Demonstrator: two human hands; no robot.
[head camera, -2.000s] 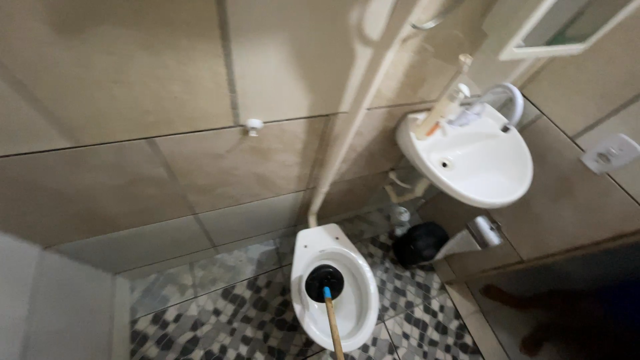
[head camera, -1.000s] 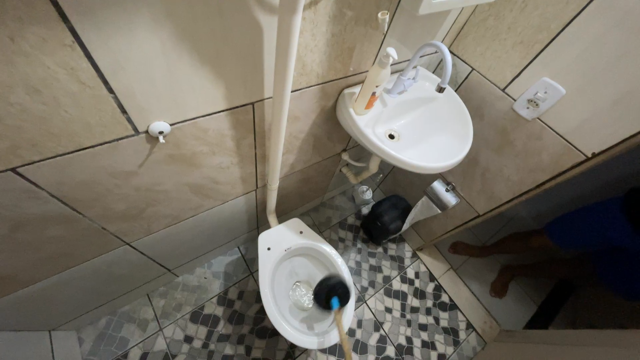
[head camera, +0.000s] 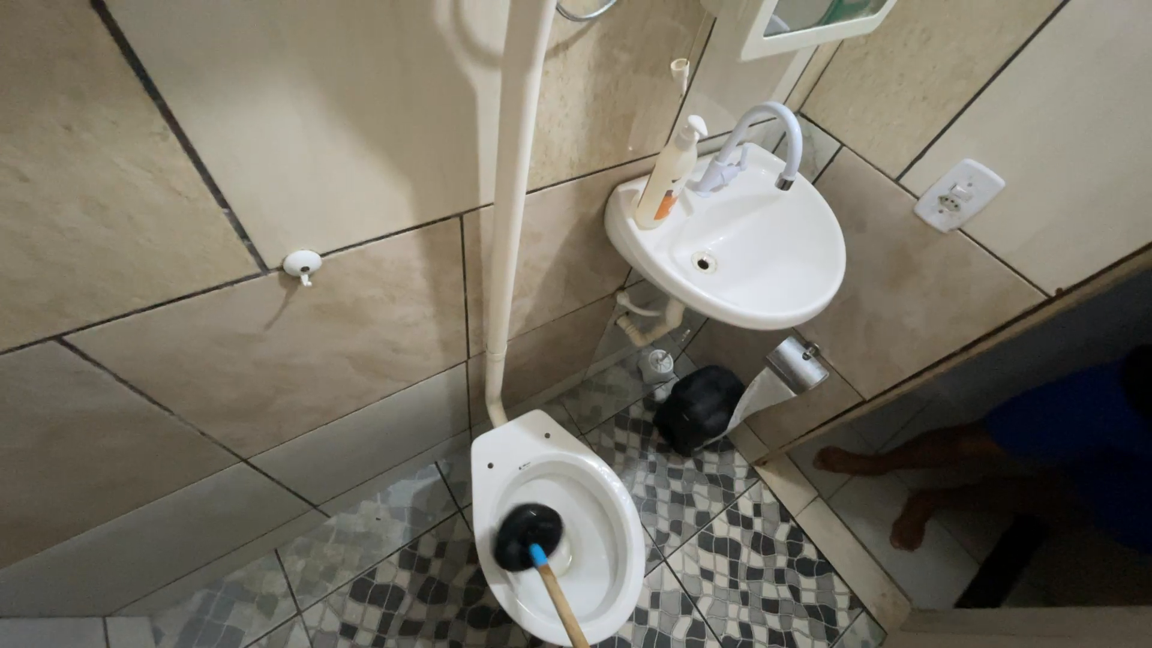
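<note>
Neither my left hand nor my right hand shows in the head view. A plunger with a black rubber cup (head camera: 528, 537) is over the left part of the bowl of a white toilet (head camera: 621, 562). Its wooden handle (head camera: 562, 605), with a blue piece at the cup, runs down past the bottom edge of the view, so whatever grips it is hidden. The toilet has no seat or lid on it. Some water shows in the bowl beside the cup.
A white washbasin (head camera: 765, 261) with a curved faucet (head camera: 765, 117) and a pump bottle (head camera: 668, 175) hangs on the wall. Below are a black bin (head camera: 700, 409) and a toilet paper holder (head camera: 796, 364). Beyond the doorway at right, a person's legs (head camera: 936, 450) show.
The plunger's cup has moved from the right side of the bowl to its left side. One second ago the water showed left of the cup. The view has shifted.
</note>
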